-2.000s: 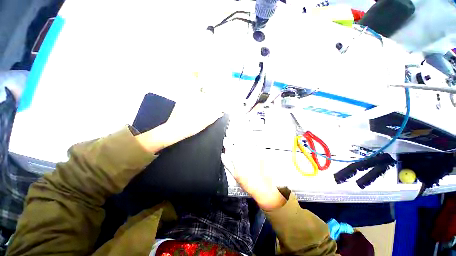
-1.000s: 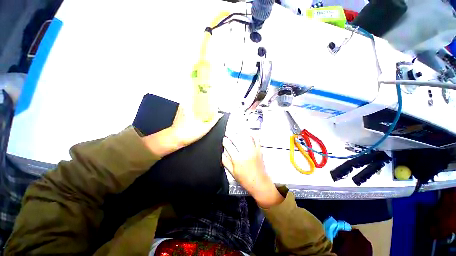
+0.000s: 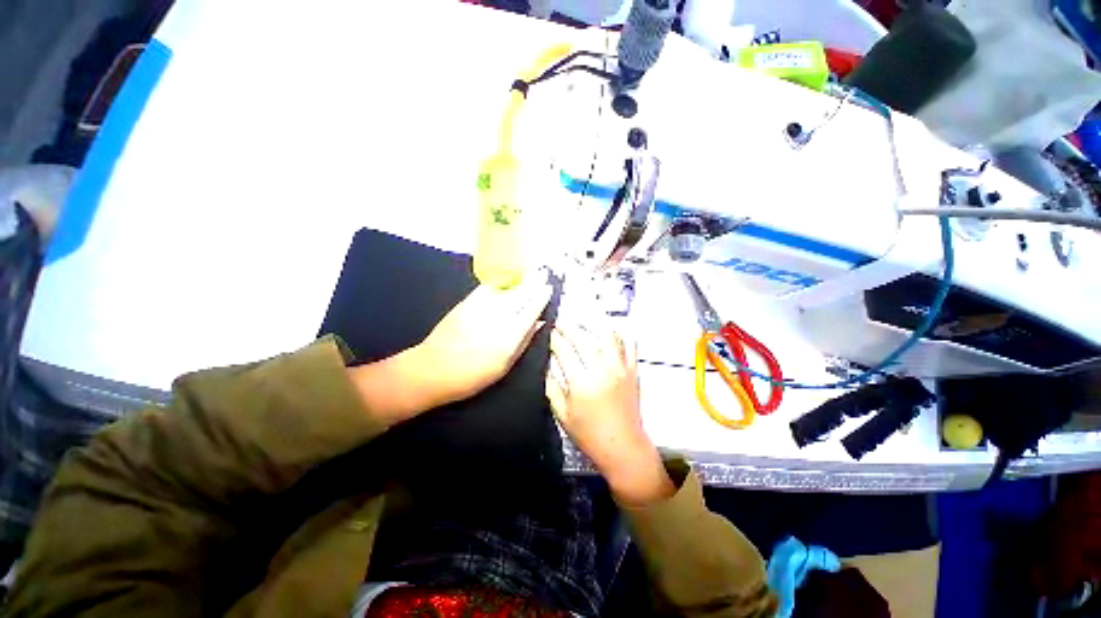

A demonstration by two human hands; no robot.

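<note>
A plain black fabric piece (image 3: 405,290) lies on the white machine table and runs down over its front edge towards the lap. My left hand (image 3: 483,338) lies on it, fingertips at its right edge near the needle area; thumb and fingers are close together on the cloth. My right hand (image 3: 594,380) is flat beside that edge, fingers slightly spread, fingertips just below the presser foot area (image 3: 618,290). The white sewing machine (image 3: 749,169) with a blue stripe stands ahead. The needle itself cannot be made out.
Scissors (image 3: 724,368) with yellow and red handles lie right of my right hand. Black bars (image 3: 863,413) and a yellow ball (image 3: 962,431) are near the front edge at right. A yellow-green lamp or guard (image 3: 499,223) hangs above the cloth. A blue-green line crosses the machine's right side.
More of the black fabric shows on the table left of my left hand. My left hand has shifted slightly right and down the cloth edge. My right hand stays beside the edge.
</note>
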